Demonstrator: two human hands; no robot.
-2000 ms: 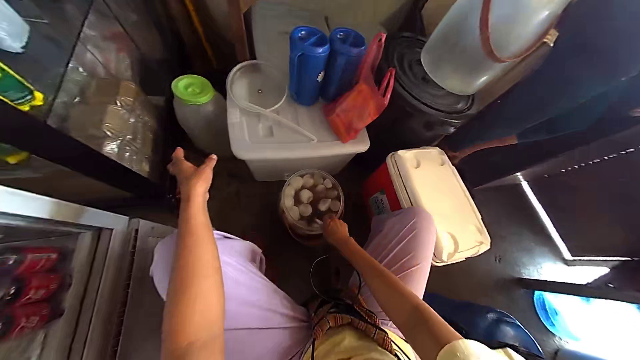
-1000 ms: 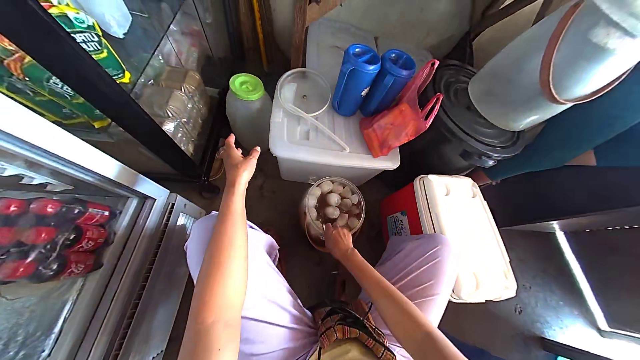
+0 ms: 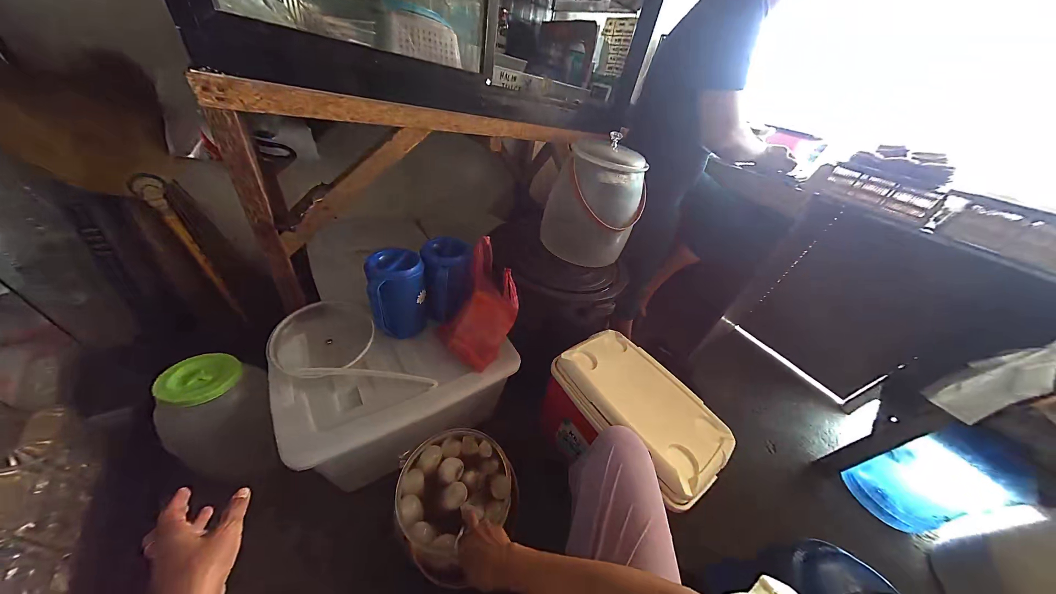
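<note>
A round container of pale egg-shaped pieces in liquid stands on the floor before me. My right hand is at its near right rim, fingers curled down and partly hidden; whether it grips something thin there I cannot tell. Held out at the lower left, my left hand has its fingers apart and nothing in it. Above that hand is a cloudy plastic jar with a green lid. Behind the container sits a lidded plastic storage box, bearing two blue jugs, a red plastic bag and a clear ladle-like item.
A red cooler with a cream lid stands close on the right. Farther back, a pail with a handle rests on a black lidded bin, and a person stands at a counter. A wooden stand and a blue basin are also there.
The view has tilted up and swung right, bringing the person and counter in. My right hand stays at the container and my left hand stays spread out to the left.
</note>
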